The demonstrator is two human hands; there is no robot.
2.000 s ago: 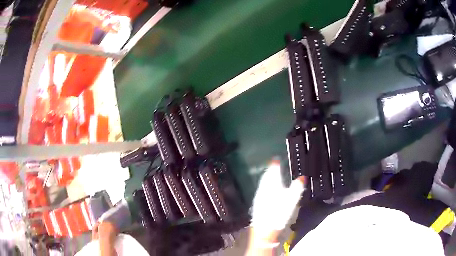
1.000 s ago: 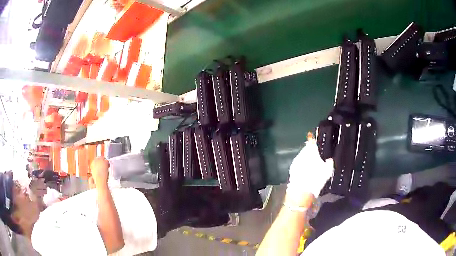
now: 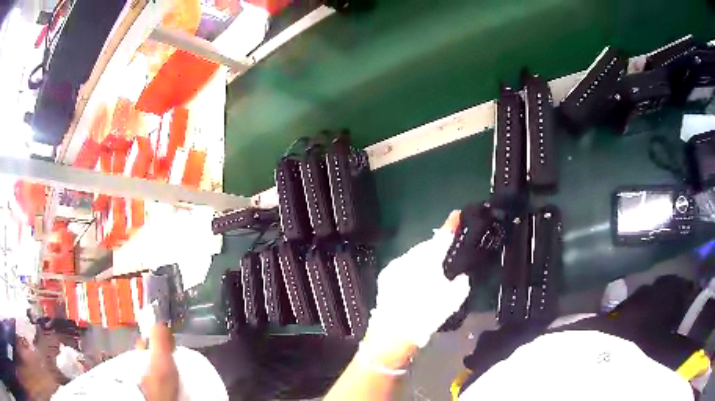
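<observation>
My left hand (image 3: 415,290), in a white glove with a bare fingertip, is closed around a black unit (image 3: 470,239), tilted at the left of the right-hand group. Two black units (image 3: 529,266) stand just right of it, with rows of small white marks. Two more units (image 3: 524,145) stand behind them against the pale rail. Part of the held unit is hidden by the hand. My right hand is not in view.
More black units (image 3: 302,286) stand in two rows to the left. A screen unit (image 3: 651,214) lies at right. Units lean on the rail (image 3: 439,135). Orange-red boxes (image 3: 106,301) fill the left-hand table. A coworker's arm (image 3: 161,364) shows at bottom left.
My left hand reached the leftmost unit of the front right group, closed on it and tilted it away from the two beside it. The view has also shifted.
</observation>
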